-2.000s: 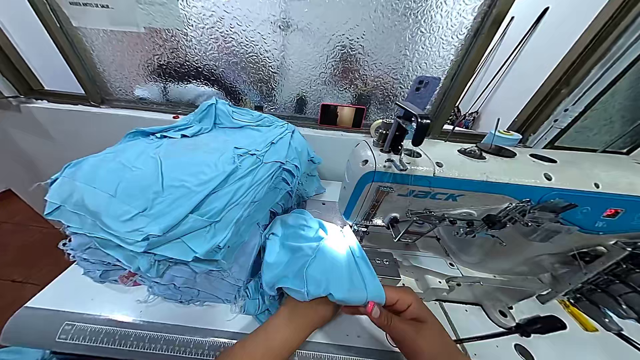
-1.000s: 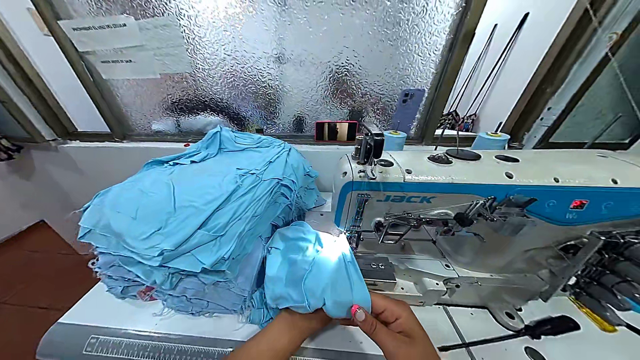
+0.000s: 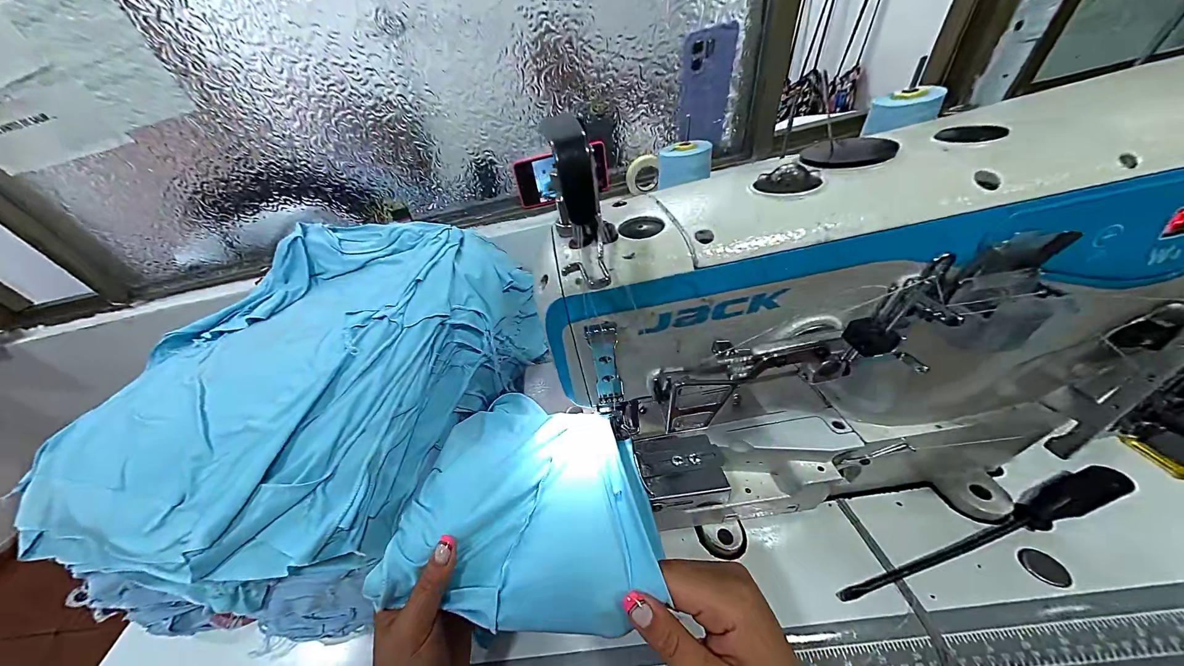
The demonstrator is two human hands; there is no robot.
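A light blue fabric piece point(image 3: 546, 527) lies on the bed of a Jack sewing machine point(image 3: 740, 305), its far edge at the needle and presser foot area point(image 3: 624, 421) under a bright lamp. My left hand point(image 3: 425, 601) grips its near left part, thumb on top and fingers hidden beneath. With thumb above and fingers below, my right hand point(image 3: 703, 615) pinches the near right corner. The cloth is spread between both hands. Left of it rises a tall pile of light blue garments point(image 3: 277, 398), touching or very near the held fabric.
Thread cones point(image 3: 684, 166) and a tape roll point(image 3: 642, 174) stand behind the machine, near a propped phone point(image 3: 536, 180). Another phone point(image 3: 709, 83) is against the textured window. A black-handled tool point(image 3: 999, 532) lies right of my right hand. A ruler strip point(image 3: 1017, 643) runs along the table's front edge.
My left hand has shifted so its thumb shows on top of the fabric, which is now spread flatter between my hands. The view has moved closer to the machine.
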